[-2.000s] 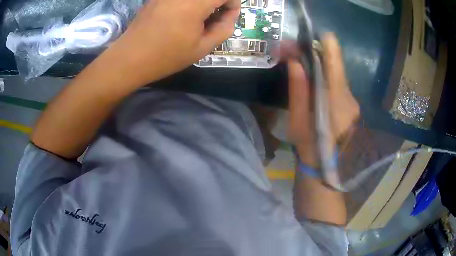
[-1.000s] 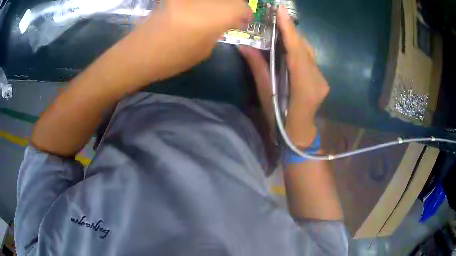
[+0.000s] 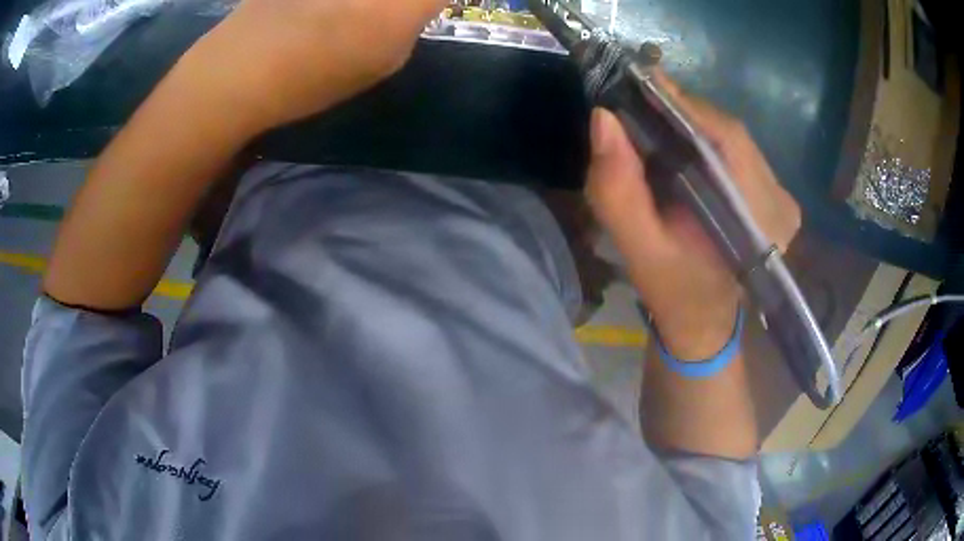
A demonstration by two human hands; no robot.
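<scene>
My right hand (image 3: 703, 201) is shut on the dark soldering iron (image 3: 682, 159), with its metal end pointing up and left toward the socket housing (image 3: 507, 35). A silvery feed tube (image 3: 788, 280) runs along the handle and curves below the wrist. Only the housing's near edge, with brassy contacts, shows at the top of the picture. My left hand (image 3: 370, 32) is at the housing's left side, cut off by the top edge. Its fingers and anything in them are hidden. Whether the iron's tip touches the board is out of view.
A clear plastic bag (image 3: 79, 48) lies at the upper left of the dark bench mat (image 3: 497, 122). A brown cardboard tray (image 3: 920, 100) with a heap of silvery scraps (image 3: 893, 188) is at the right. Cardboard (image 3: 846, 407) and dark crates (image 3: 920, 491) are at the lower right.
The view has shifted, so the housing sits higher and is more cut off. My right hand has moved right and down, and the iron now slants up-left. The feed tube's loop has swung right.
</scene>
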